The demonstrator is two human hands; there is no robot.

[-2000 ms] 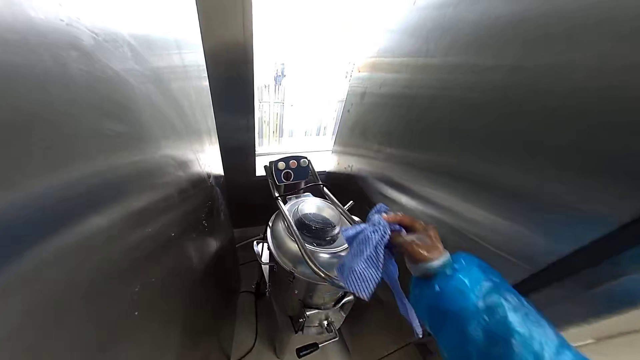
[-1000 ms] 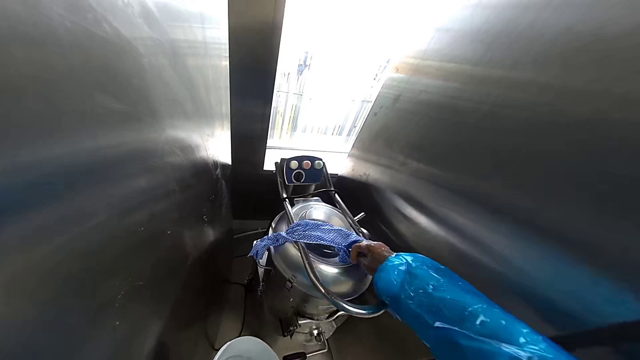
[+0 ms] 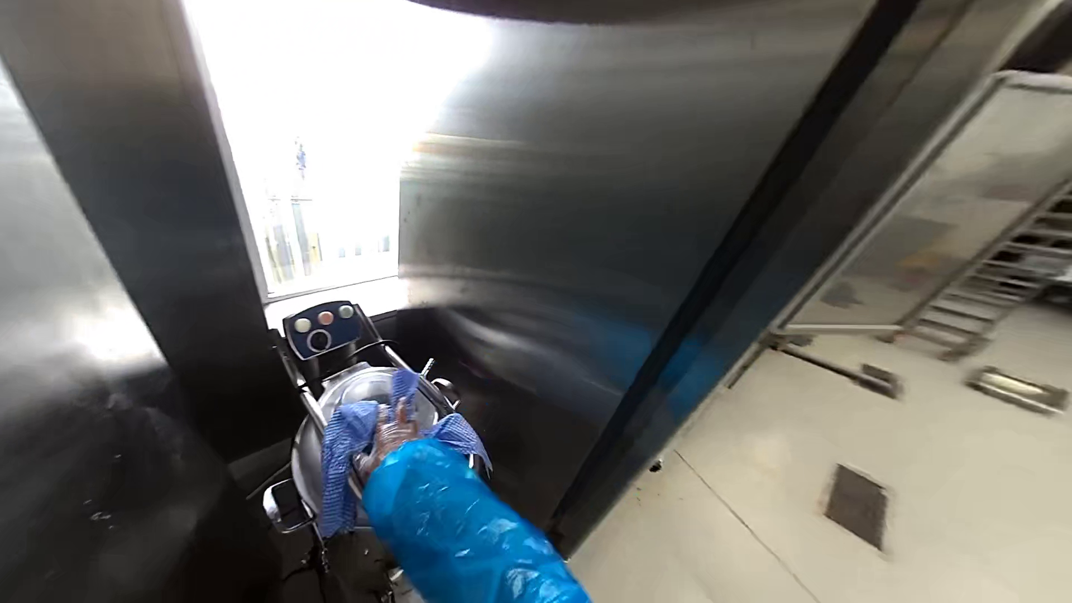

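Observation:
My right hand, in a clear glove below a blue plastic sleeve, lies spread on a blue-and-white cloth. The cloth drapes over the round metal lid of a stainless-steel machine, with its ends hanging to both sides of the hand. Whether the fingers grip the cloth cannot be told. Tubular metal bars run over the lid from a dark control panel with several round buttons. A metal side handle sticks out at the machine's left. My left hand is out of view.
Stainless-steel walls stand close on both sides of the machine, with a bright window behind it. To the right, past a dark vertical edge, are a pale floor with a dark square patch and a metal rack.
The view has swung to the right, showing floor and a rack. The cloth, held out from the hand one second ago, now lies spread over the lid beneath the right hand.

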